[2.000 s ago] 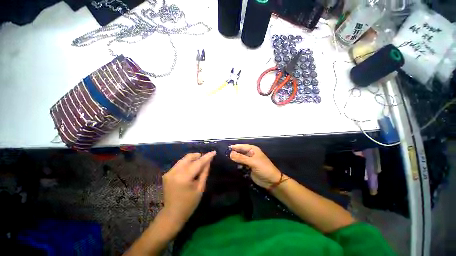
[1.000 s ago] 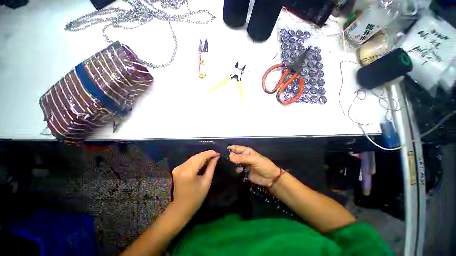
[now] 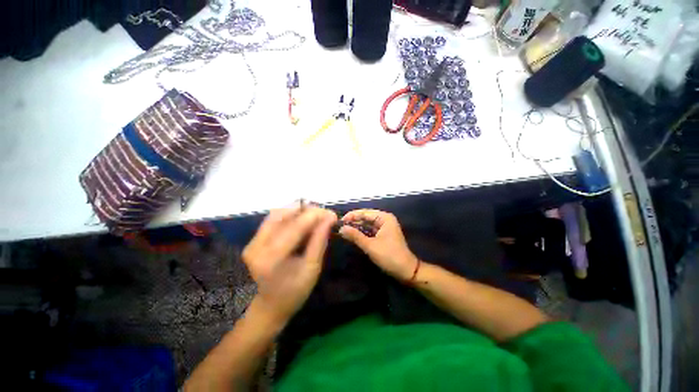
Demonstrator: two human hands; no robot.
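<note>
My left hand [image 3: 287,249] is slightly blurred, its fingertips pinched together at the table's front edge; anything fine between them is too small to see. My right hand [image 3: 381,243] is close to its right, fingers curled and pinching a dark beaded or chain trim [image 3: 368,227] on black cloth. The fingertips of both hands nearly touch. The black garment [image 3: 429,230] lies below the hands on the lap, very dark, so its edges are hard to tell.
On the white table [image 3: 253,168] lie a striped pouch [image 3: 153,161], metal chain [image 3: 207,42], snips [image 3: 292,98], yellow-handled pliers [image 3: 339,121], scissors [image 3: 414,115] on a sheet of studs [image 3: 465,99], thread cones [image 3: 565,71] and plastic bags [image 3: 644,42].
My left hand has moved up and in to meet my right fingertips. My right fingers have curled in more. The camera view has shifted and tilted slightly.
</note>
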